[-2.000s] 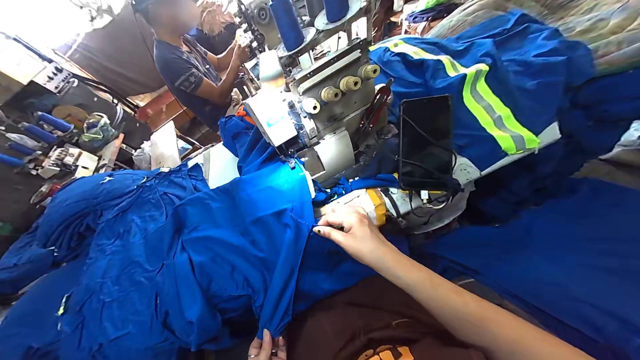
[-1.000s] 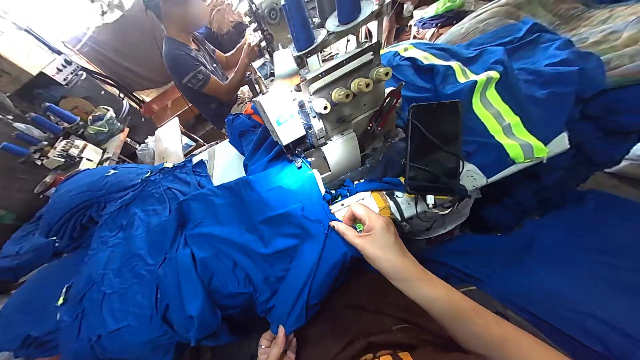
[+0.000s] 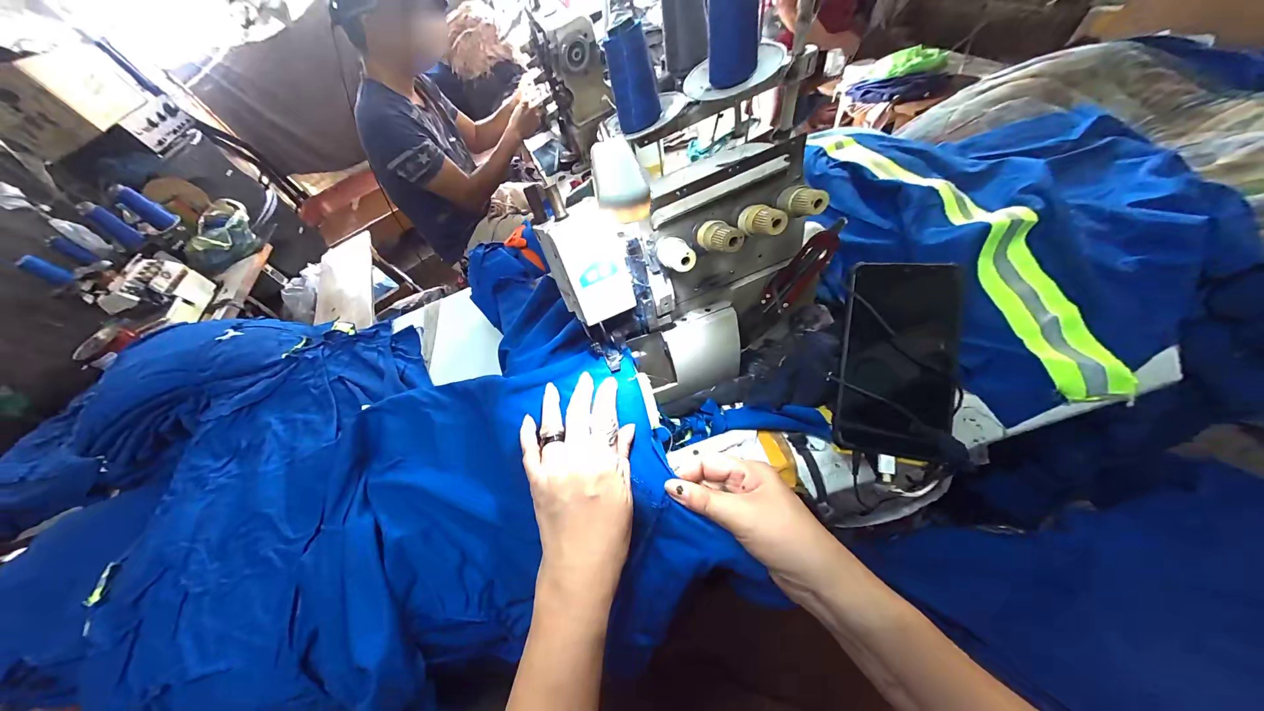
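Blue fabric (image 3: 444,474) lies under the lit needle area of an overlock sewing machine (image 3: 691,267) and spreads leftward over the work surface. My left hand (image 3: 581,464), with a ring on one finger, rests flat on the cloth just before the presser foot (image 3: 612,357), its fingers pointing at it. To the right, my right hand (image 3: 736,499) pinches the fabric's edge between thumb and fingers. What lies beneath the machine's foot is hidden by cloth and my fingertips.
A black phone or tablet (image 3: 897,355) with a cable stands right of the machine. Beyond it lies blue cloth with a reflective strip (image 3: 1037,286). Thread cones (image 3: 632,74) rise above the machine. A co-worker (image 3: 420,148) is at another machine, behind left. Red-handled snips (image 3: 805,267) hang at the machine's side.
My left hand has moved up from the fabric's lower edge to lie flat near the presser foot. The right hand still holds the fabric's right edge.
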